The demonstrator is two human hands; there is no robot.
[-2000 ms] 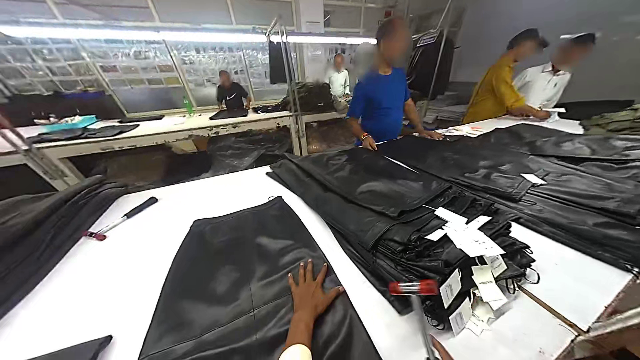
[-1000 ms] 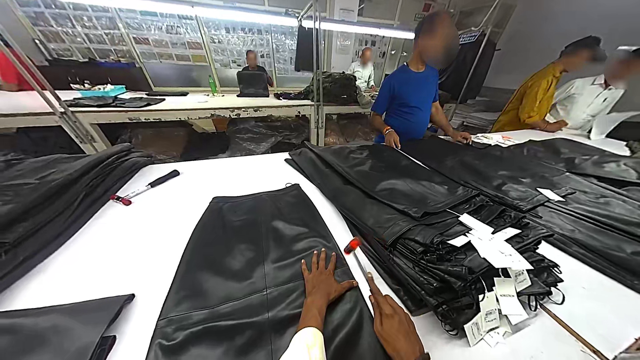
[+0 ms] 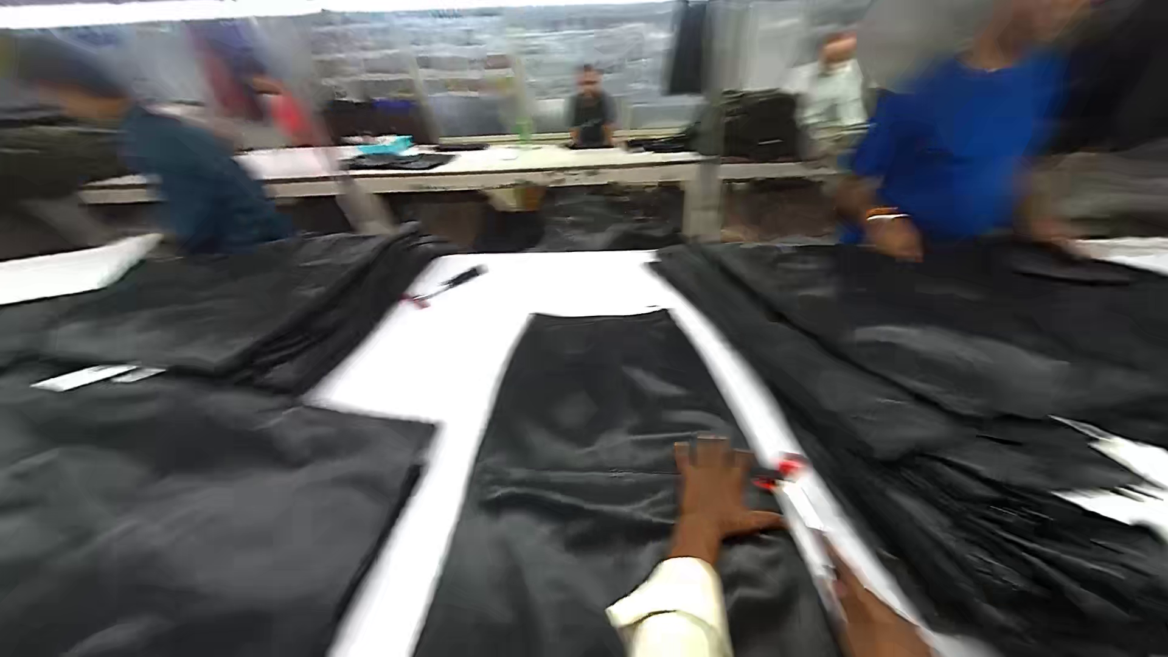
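A black leather-like skirt (image 3: pixel 584 438) lies flat on the white tabletop, narrow end away from me. My left hand (image 3: pixel 716 502) presses on its right part with the fingers spread. Just right of it, my right hand (image 3: pixel 867 607) is closed around the handle of a hammer with a red head (image 3: pixel 787 470); the head rests near or over the skirt's right edge, and blur hides whether it touches. A second tool with a black handle and a red head (image 3: pixel 443 287) lies farther off, beside the left pile.
Black garments are piled at the left (image 3: pixel 210 319) and right (image 3: pixel 912 365), the right pile with white tags (image 3: pixel 1127 465). Another black piece (image 3: pixel 182 511) lies near left. A person in blue (image 3: pixel 967 155) stands behind the right pile, another person (image 3: pixel 196 173) at left. Behind runs a long table (image 3: pixel 566 164).
The view has swung left and is blurred, and a person at the left has come into view. The hammer, upright beside the right pile two seconds ago, now lies low by the skirt's edge.
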